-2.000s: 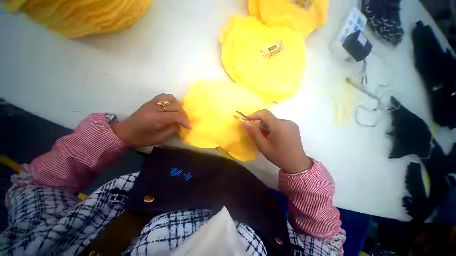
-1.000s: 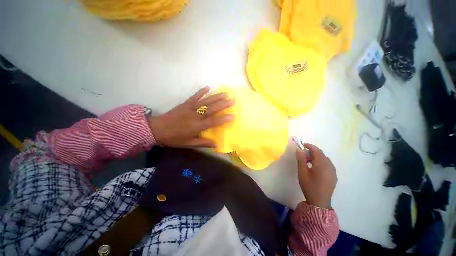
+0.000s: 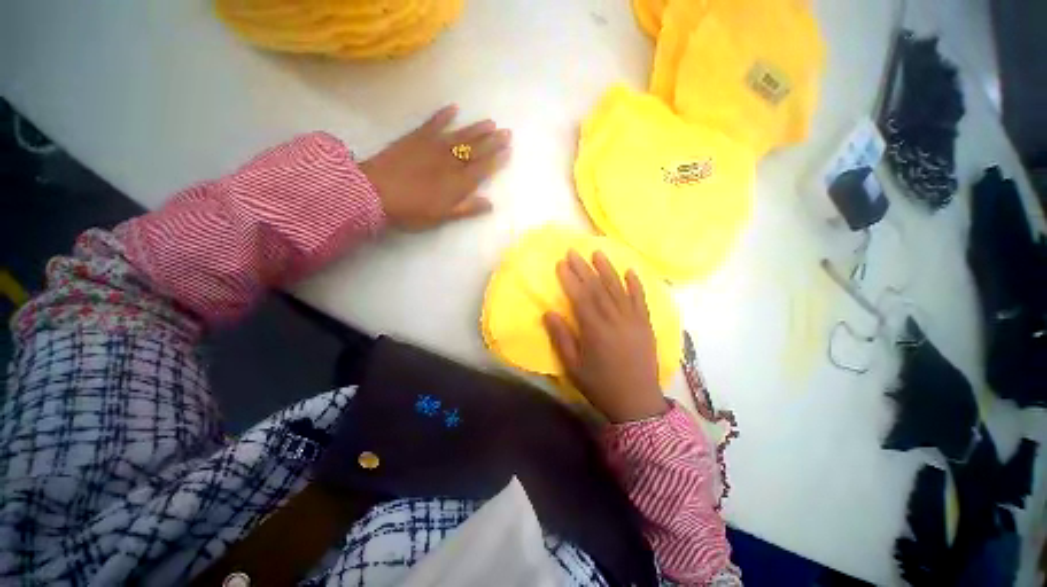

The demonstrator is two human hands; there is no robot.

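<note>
A yellow fabric piece (image 3: 522, 304) lies flat on the white table near its front edge. My right hand (image 3: 603, 327) rests flat on it with the fingers apart. My left hand (image 3: 442, 172) is on or just over the table to the left, fingers spread, a ring on one finger, holding nothing. The thread snips (image 3: 693, 373) lie on the table just right of my right hand, with a dark-and-red cord (image 3: 726, 430) beside my sleeve. A yellow pile (image 3: 666, 212) with a small printed mark lies just beyond the piece.
A tall yellow stack (image 3: 344, 29) is at the far left. More marked yellow pieces (image 3: 746, 75) lie at the top right. Further right are a black adapter (image 3: 857, 197) on a white power strip, a pale cord (image 3: 847, 344), a dark bundle (image 3: 924, 120) and black fabric pieces (image 3: 932, 396).
My left hand has left the yellow piece and moved up-left. My right hand has released the snips onto the table and moved left onto the piece.
</note>
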